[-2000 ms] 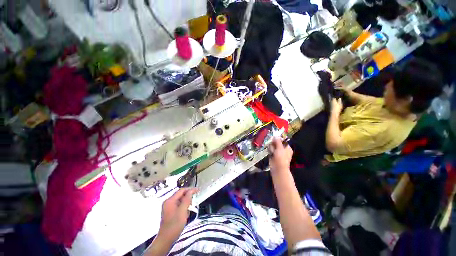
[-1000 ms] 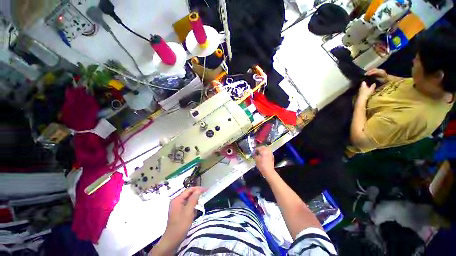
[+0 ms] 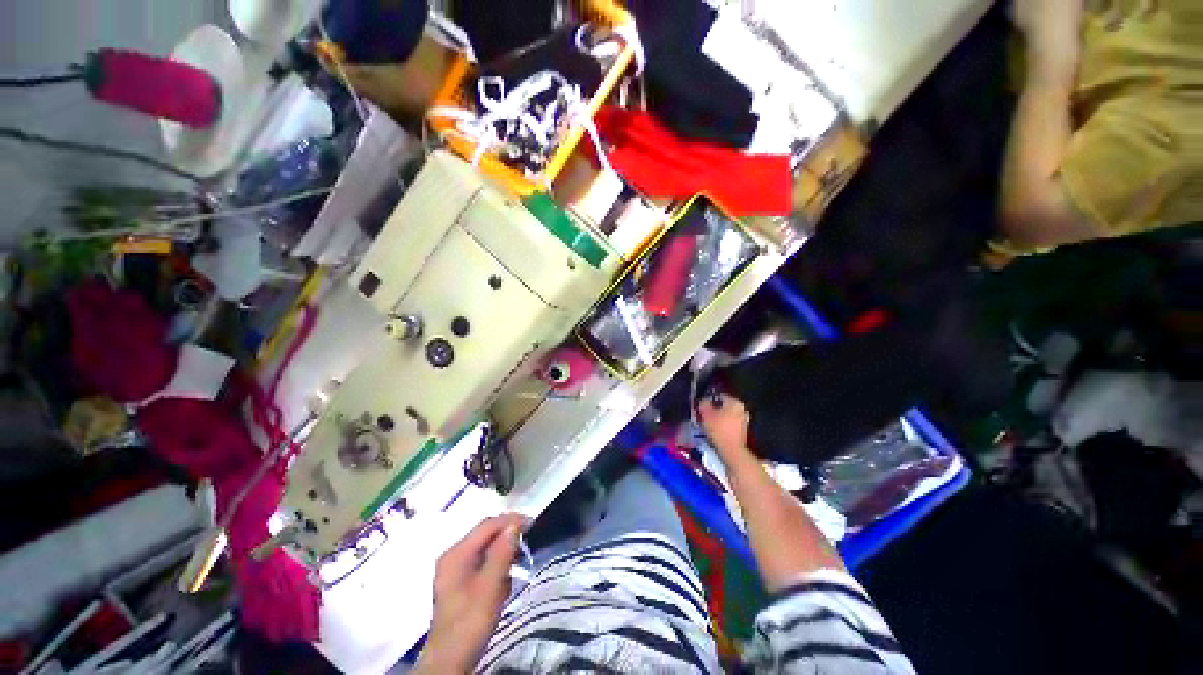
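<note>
A cream sewing machine point(image 3: 435, 317) with a green panel edge stands on the white table. My left hand point(image 3: 478, 567) is at the table's front edge, fingertips pinched on a thin white strand point(image 3: 524, 560) that hangs beside it. My right hand point(image 3: 723, 419) is over the floor side, beyond the table edge, near dark cloth. Its fingers are small and blurred, and whether they hold anything cannot be told. Black-handled scissors point(image 3: 491, 462) lie beside the machine.
A yellow-rimmed box point(image 3: 670, 297) holds a red spool. Red cloth point(image 3: 699, 169) and an orange-framed holder with white tape point(image 3: 528, 121) are behind it. A blue crate point(image 3: 910, 508) is below the table. Magenta cloth point(image 3: 277, 593) lies at left. A person in yellow point(image 3: 1137, 139) is at upper right.
My right hand has moved from above the accessory box to beyond the table's front edge. My left hand stays near the table edge. The view has moved closer to the machine and turned.
</note>
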